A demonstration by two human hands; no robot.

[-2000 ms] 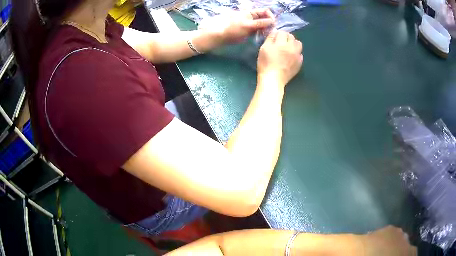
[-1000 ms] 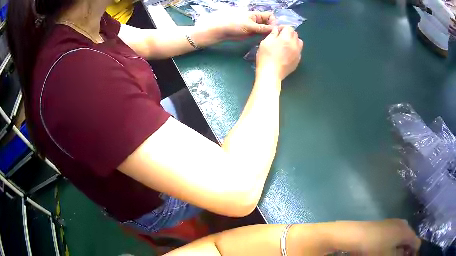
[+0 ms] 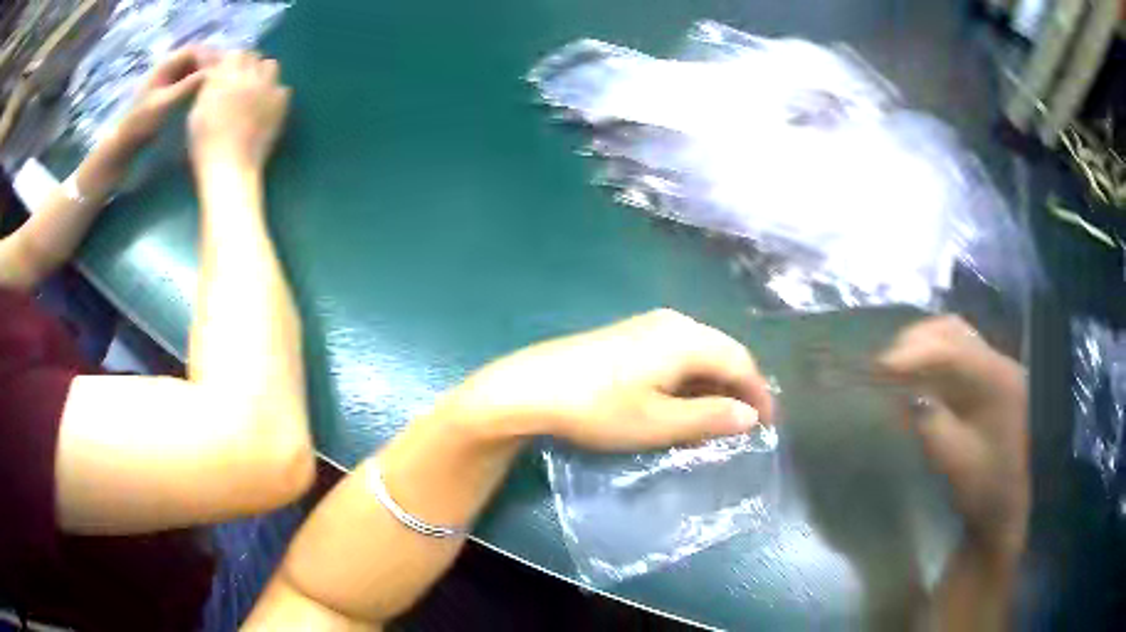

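A clear flat plastic bag (image 3: 667,500) hangs from my left hand (image 3: 654,383) near the bench's front edge. My left thumb and fingers pinch its upper edge. The bag looks see-through, with no dark bundle visible in it. My right hand (image 3: 957,407) is to the right of the bag, apart from it, and blurred. Its thumb and index finger are bent towards each other; whether they hold anything small cannot be told. A large glaring heap of clear bags (image 3: 815,161) lies on the bench beyond both hands.
A co-worker's forearms and hands (image 3: 235,117) are at the left, by another bag heap (image 3: 117,62). More clear bags (image 3: 1099,383) lie at the far right. Thin yellow-green strips (image 3: 1087,222) and pale upright bars (image 3: 1062,68) are at the upper right. The curved bench edge runs below.
The view has swung right, bringing the large bag heap towards the middle. My right hand has come into view. My left hand now shows fully, with a clear bag in its fingers.
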